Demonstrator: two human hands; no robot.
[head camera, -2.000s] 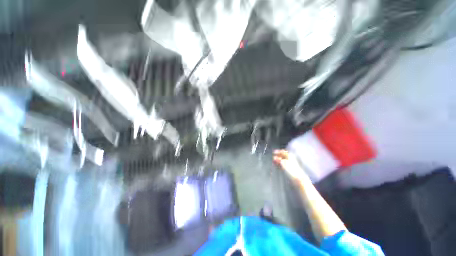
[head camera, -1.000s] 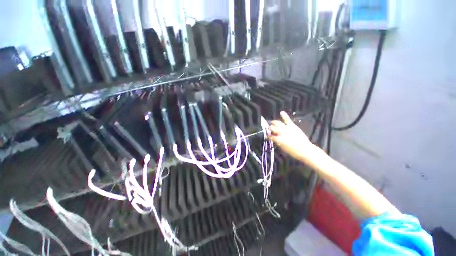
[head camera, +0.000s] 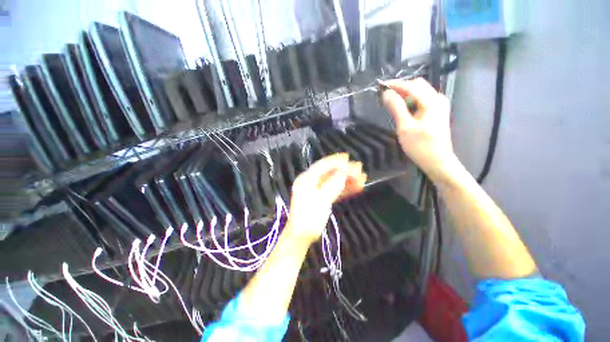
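My right hand (head camera: 423, 120) is at the right end of the upper shelf's front wire, thumb and forefinger together around a small dark tip, perhaps a cable plug (head camera: 381, 85). My left hand (head camera: 326, 190) is lower, in front of the middle shelf, its fingers curled; whether it holds anything is hidden. White charging cables (head camera: 231, 257) loop from thin upright tablets (head camera: 197, 194) on the middle shelf. More tablets (head camera: 110, 80) stand on the upper shelf at the left. A bunch of white cables (head camera: 330, 247) hangs just below my left hand.
Black slotted holders (head camera: 354, 143) line the wire rack's shelves (head camera: 267, 110). At the right are a rack post, a pale wall box with a blue panel (head camera: 475, 17) and its thick black cable (head camera: 498, 107). A red object (head camera: 443, 310) lies low at the right.
My right hand has moved up from the middle shelf's cables to the upper shelf's edge. My left hand has come into view. The view has shifted somewhat.
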